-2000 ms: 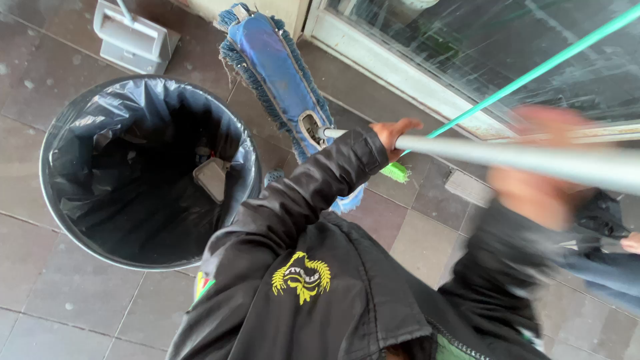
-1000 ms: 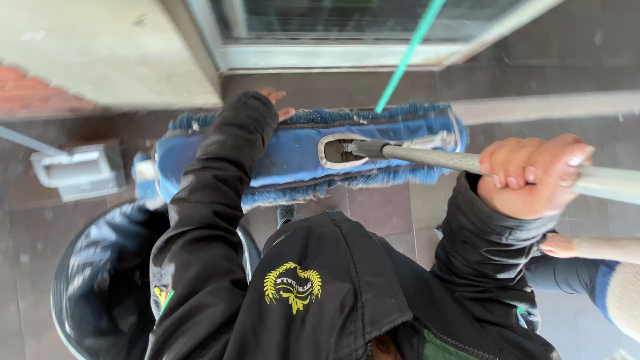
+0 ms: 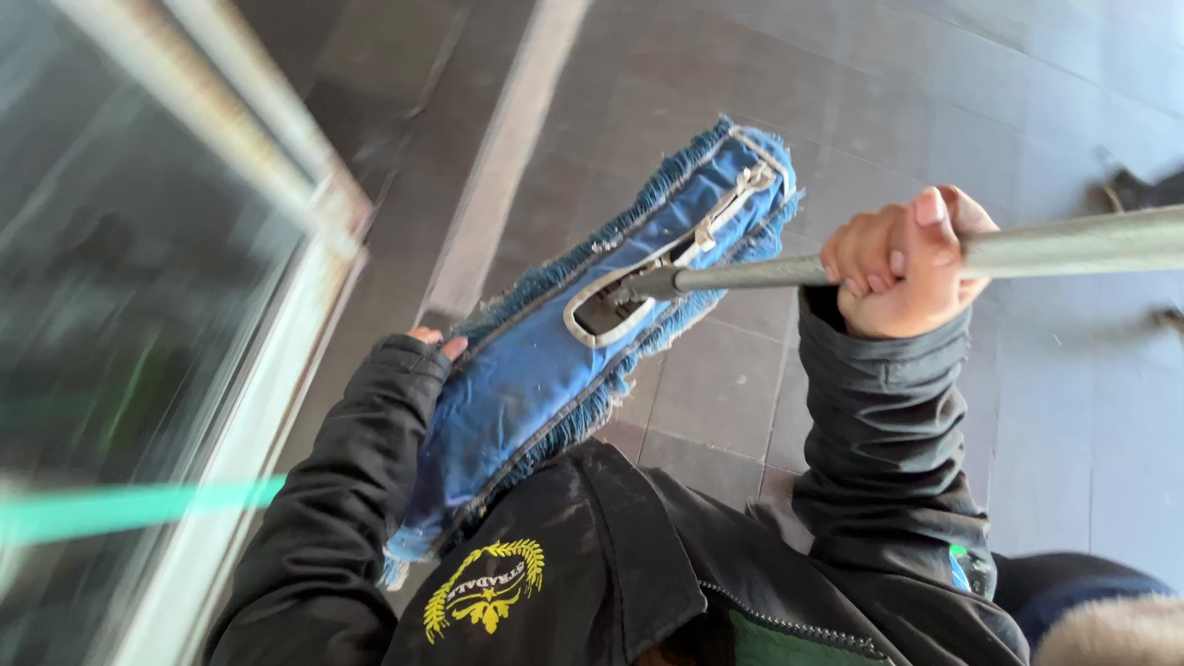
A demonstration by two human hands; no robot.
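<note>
A blue dust mop head with a fringed edge lies slantwise in front of my body. Its metal handle joins it through an oval opening in the cloth and runs off to the right edge. My right hand is closed around that handle, a little to the right of the mop head. At the mop's left edge is my left hand, with fingertips touching the fringe; the sleeve hides most of it, so its grip is unclear. White ties lie along the upper part of the blue cloth.
A glass door or window with a worn white frame stands at the left. A green pole crosses there behind my left sleeve. Dark floor tiles spread below. Part of another person, a light fuzzy sleeve, shows at the lower right.
The view has swung strongly, and the trash bin and dustpan have left it. The mop head now lies slantwise instead of across. My right hand stays on the handle.
</note>
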